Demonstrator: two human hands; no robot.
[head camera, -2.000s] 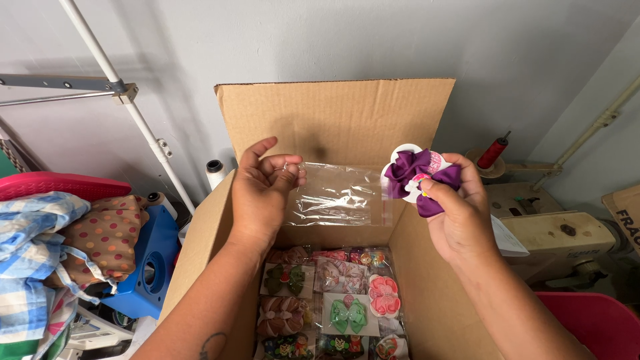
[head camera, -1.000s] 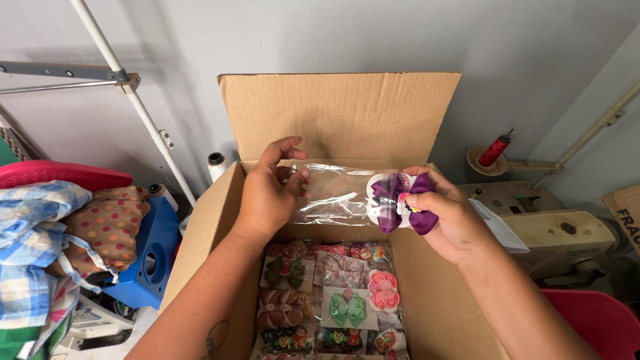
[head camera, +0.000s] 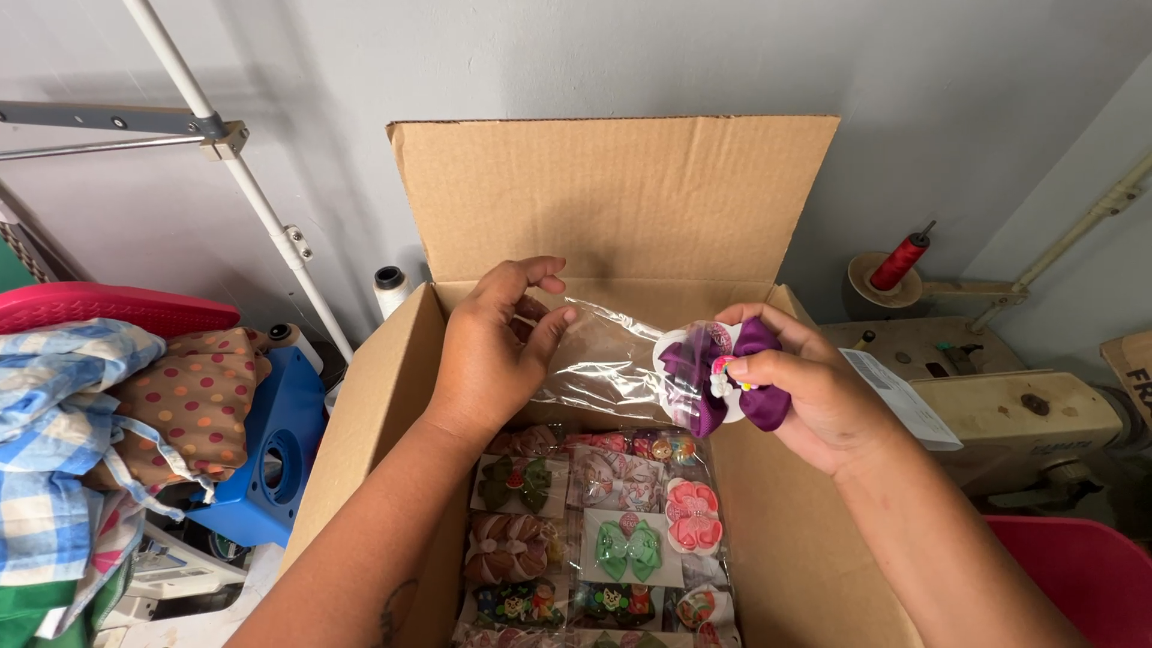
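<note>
My right hand (head camera: 810, 382) grips a purple ribbon hair bow (head camera: 720, 373) on a white scalloped card, thumb on its colourful centre charm. A clear plastic bag (head camera: 607, 364) covers the left part of the bow and card. At the bag's left end is my left hand (head camera: 508, 337), fingers curled and thumb against the film; some fingertips are hidden. Below both hands, an open cardboard box (head camera: 612, 198) holds several bagged bows, among them a mint green bow (head camera: 628, 549), a coral pink bow (head camera: 693, 515) and a brown bow (head camera: 506, 547).
Folded checked cloth (head camera: 54, 432), polka-dot fabric (head camera: 184, 400) and a blue plastic part (head camera: 270, 459) lie left of the box. To the right are a sewing machine (head camera: 1008, 423), a red thread spool (head camera: 900, 263) and a pink tub (head camera: 1071, 576). A white metal pole (head camera: 261, 202) rises at left.
The purple bow, outside the bag's mouth two seconds ago, is now partly inside the clear bag. My right hand has moved left, toward my left hand.
</note>
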